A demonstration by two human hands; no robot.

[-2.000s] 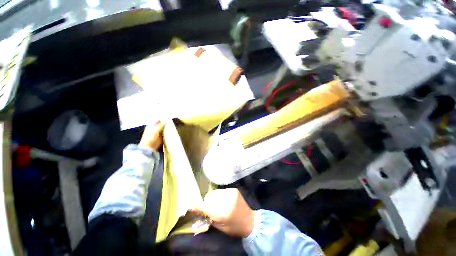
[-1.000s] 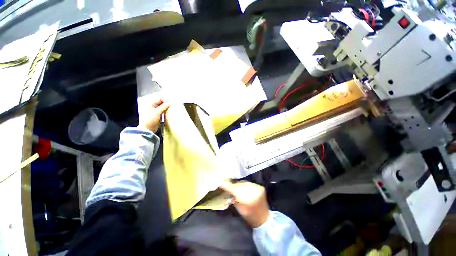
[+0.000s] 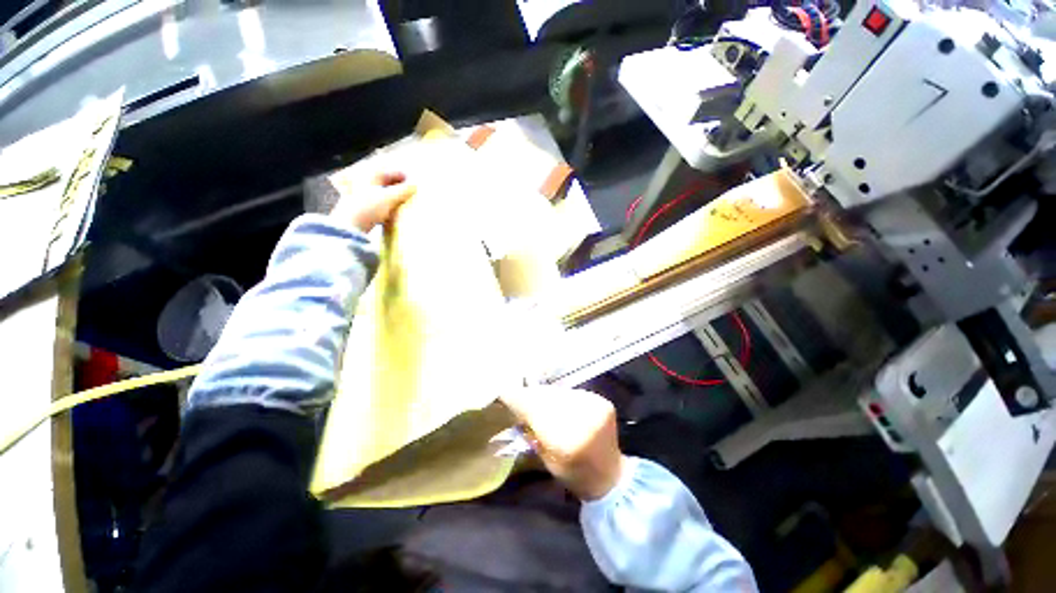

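A folded yellow panel (image 3: 405,348) hangs between my two hands, at the rounded near end of the machine arm. My left hand (image 3: 373,202) holds its far upper edge. My right hand (image 3: 570,433) holds its near right edge. The panel's brownish inner side shows along the bottom opening. The white machine arm (image 3: 649,324) carries the orange-yellow template (image 3: 718,238) with dark handwriting. The panel hides the arm's near tip. Behind my left hand, the yellow panel stack with brown tabs (image 3: 556,180) lies on a white board.
The white sewing head (image 3: 926,110) stands at the upper right, with a red air hose (image 3: 695,380) looping below the arm. A grey bin (image 3: 199,315) is at left, beside a bench edge (image 3: 70,429). A yellow strip (image 3: 116,388) reaches toward my left sleeve. Yellow pieces (image 3: 886,576) lie lower right.
My left hand has moved up and away, lifting the panel's far edge. The panel now spreads wider and covers more of the arm's near end. My right hand has moved slightly up.
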